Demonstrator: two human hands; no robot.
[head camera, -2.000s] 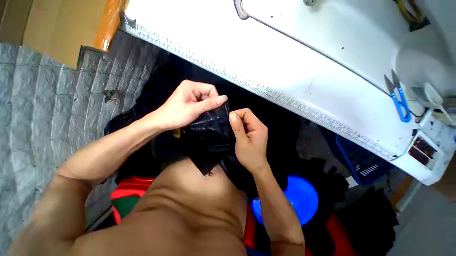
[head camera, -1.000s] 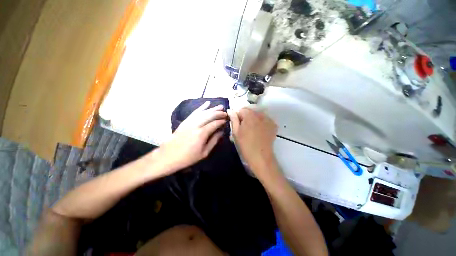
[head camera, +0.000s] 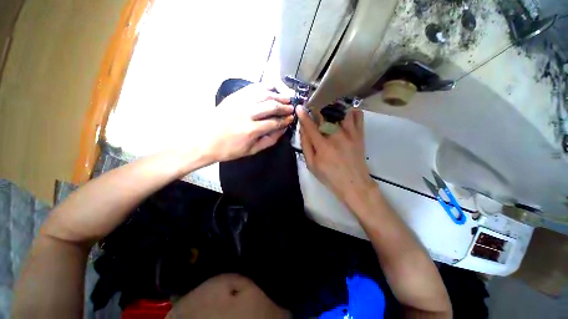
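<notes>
A black garment piece (head camera: 258, 180) runs from my lap up over the table edge to the presser foot (head camera: 300, 96) of the sewing machine (head camera: 473, 93). My left hand (head camera: 252, 121) lies on the cloth just left of the foot, fingertips pressing it near the needle area. My right hand (head camera: 336, 152) is at the right side of the foot, its index fingertip at the edge of the cloth and its other fingers spread around the pale greenish block (head camera: 329, 128). Whether the right fingers pinch the cloth is hard to tell. The needle itself is hidden.
Blue thread snips (head camera: 449, 202) lie right of the needle, near the control panel (head camera: 492, 246). A beige knob (head camera: 398, 93) is on the machine head. Cardboard (head camera: 56, 93) and grey quilted material (head camera: 28, 230) are at left. A blue round plastic thing (head camera: 364, 299) is by my lap.
From my lap, both hands have brought the black piece up onto the table, then forward to the presser foot. The machine head now appears closer, and my right fingers have spread.
</notes>
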